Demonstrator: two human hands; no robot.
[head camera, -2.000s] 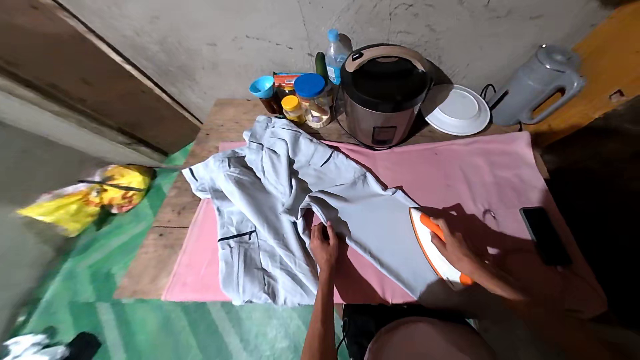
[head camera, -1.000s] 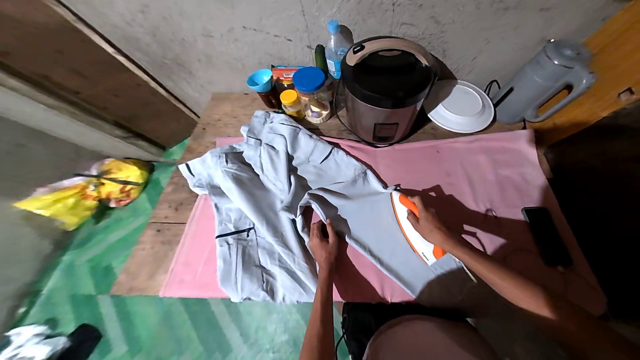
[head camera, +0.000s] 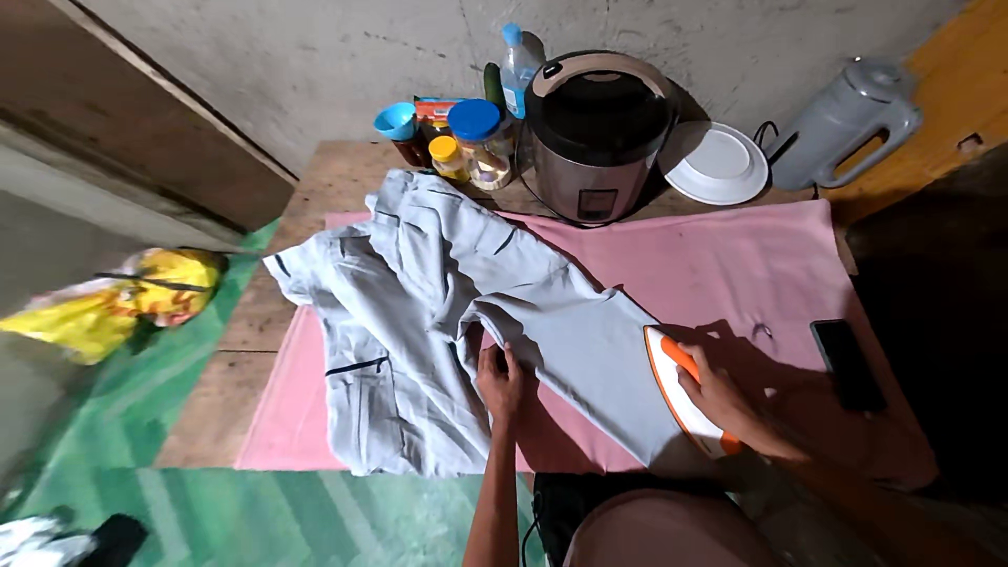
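A pair of light grey trousers (head camera: 567, 331) with dark pocket zips lies spread over a pink cloth (head camera: 732, 260) on a wooden table. My right hand (head camera: 713, 390) grips the orange handle of a white and orange clothes iron (head camera: 677, 402), which rests on the lower part of one trouser leg. My left hand (head camera: 500, 378) touches the inner edge of that leg near the crotch; its fingertips are partly in shadow, and whether they pinch the fabric is unclear. The other leg, bunched and creased, lies to the left.
Along the wall stand a rice cooker (head camera: 598, 142), a blue-lidded jar (head camera: 480, 146), a plastic bottle (head camera: 516, 75), white plates (head camera: 713, 165) and a grey electric kettle (head camera: 846, 126). A smartphone (head camera: 849, 364) lies at the cloth's right. Yellow plastic bags (head camera: 134, 299) sit on the floor at left.
Between the first two frames, my right hand moved the iron slightly left and up the trouser leg; it is now a little lower again. My left hand has stayed by the inner edge.
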